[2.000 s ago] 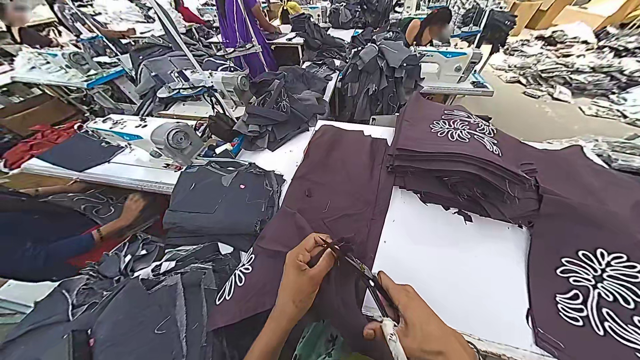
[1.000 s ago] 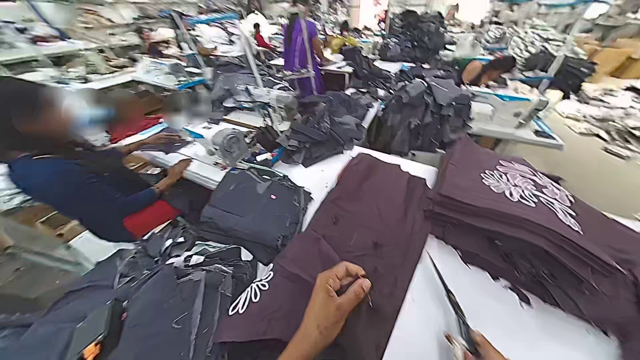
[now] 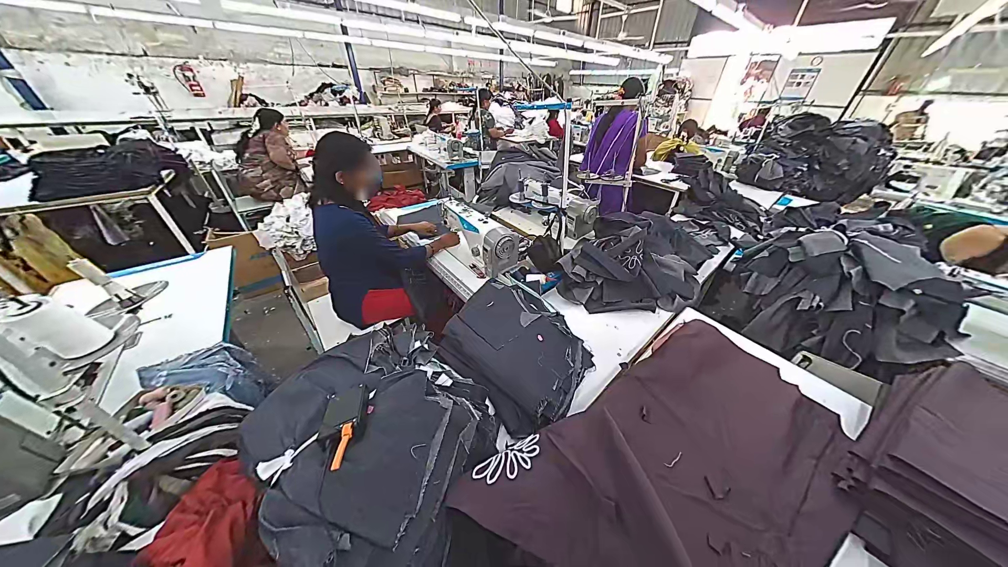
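Note:
Neither of my hands shows in the head view now, so what they hold is hidden. A dark maroon fabric piece (image 3: 669,449) with white floral embroidery (image 3: 508,458) at its left end lies spread across the white table, with loose thread bits on it. To its right sits a stack of maroon fabric pieces (image 3: 945,449), cut off by the frame edge. Bundled dark grey fabric pieces (image 3: 370,472) lie at its left, with a black object (image 3: 344,411) bearing an orange part on top. Another dark grey stack (image 3: 512,354) stands just behind. No scissors are visible.
A co-worker in blue (image 3: 366,252) sits at a sewing machine (image 3: 480,236) beyond the grey stacks. Heaps of grey pieces (image 3: 858,276) stand at the back right. Red cloth (image 3: 205,512) and mixed scraps lie at lower left, near another machine (image 3: 63,339).
Both my hands and the scissors, seen over the maroon fabric earlier, have gone out of view. The view has swung up and left.

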